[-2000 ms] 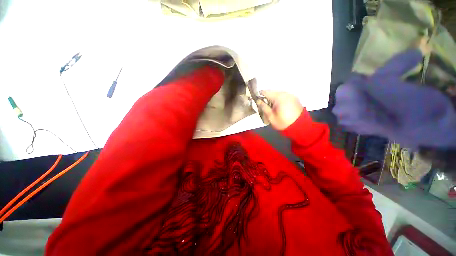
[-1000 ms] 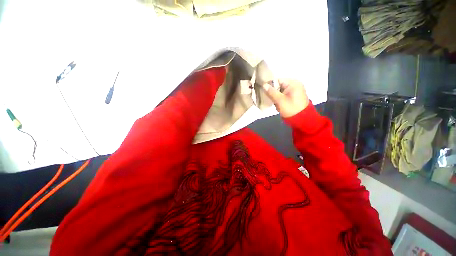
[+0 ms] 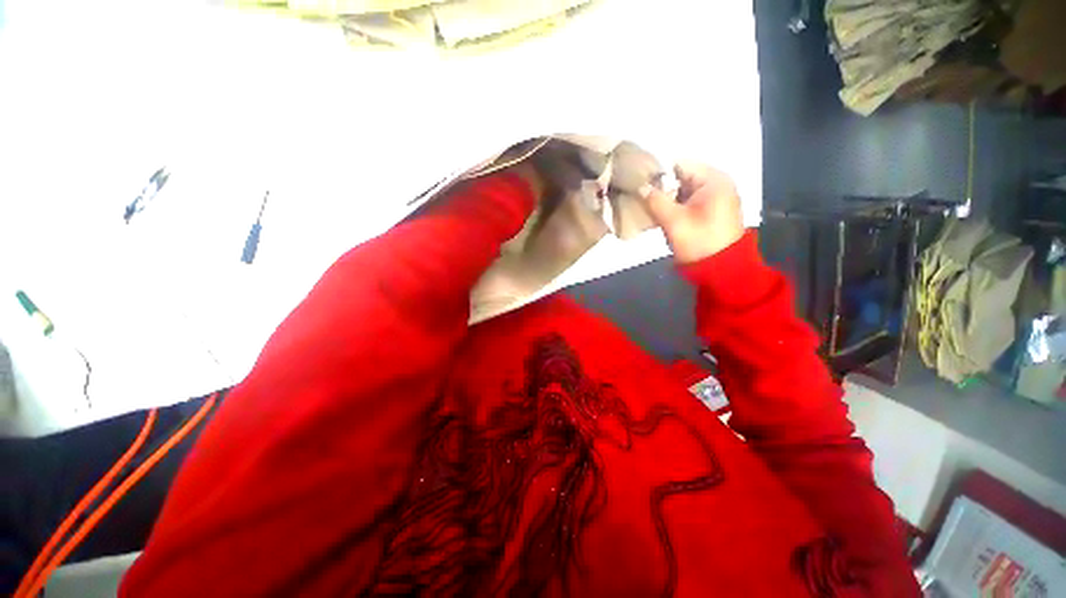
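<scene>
A beige-grey bag body point(image 3: 567, 240) is held at the near edge of the white table, its mouth gaping towards me. My left sleeve runs into the mouth, and my left hand is hidden inside. My right hand point(image 3: 701, 213) pinches the bag's right end between thumb and fingers. A small dark spot, perhaps a fitting, shows under the fingertips. The pale rim curves over the top of the opening.
On the white table point(image 3: 351, 129) lie a dark-handled thin tool point(image 3: 253, 240), a small dark forked tool point(image 3: 147, 194) and a green-ended tool point(image 3: 35, 313). Beige pieces with yellow edges point(image 3: 503, 21) lie beyond. Orange cords point(image 3: 111, 479) hang lower left. Racked beige pieces point(image 3: 970, 298) are right.
A person's purple sleeve at the right has gone from view. My right hand has moved right and up with the pinched end, from a dark strip-like part to the paler end piece.
</scene>
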